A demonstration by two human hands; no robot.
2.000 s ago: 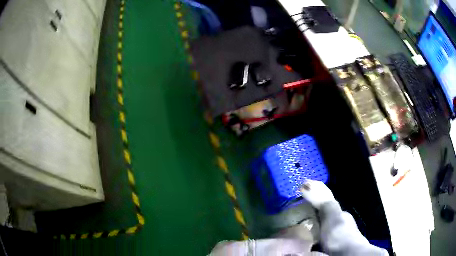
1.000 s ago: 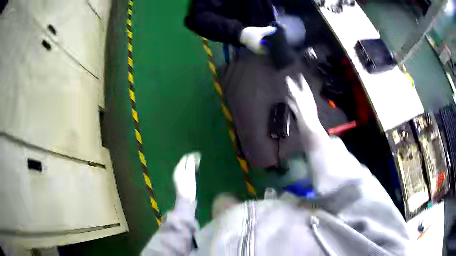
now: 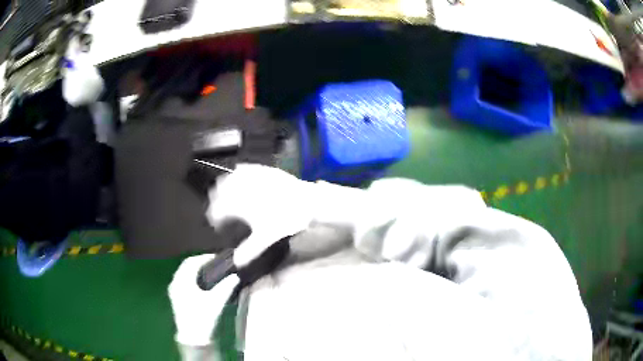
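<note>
My left hand [image 3: 197, 300], in a white glove, is at the lower left, with its fingers around a black oblong unit [image 3: 217, 269]. My right hand [image 3: 261, 204], also gloved in white, reaches in from the right above it. Its fingers come down over the dark piece between the hands; blur hides the exact grip and whether this is one unit or two. Another dark unit [image 3: 201, 175] with a thin pale edge lies on the dark grey surface [image 3: 151, 197], beside my right fingertips. A unit with a pale face [image 3: 217, 141] lies behind it.
A blue stool-like box [image 3: 363, 123] stands on the green floor behind my right arm. A blue bin [image 3: 504, 88] is further right. A person in dark clothes [image 3: 49, 169] with a white glove is at the left. A white bench [image 3: 240, 20] runs across the back, with a black box on it.
The view has turned to the right. My hands, apart and showing no held unit one second ago, are now close together around a black unit. The other person now appears at the left.
</note>
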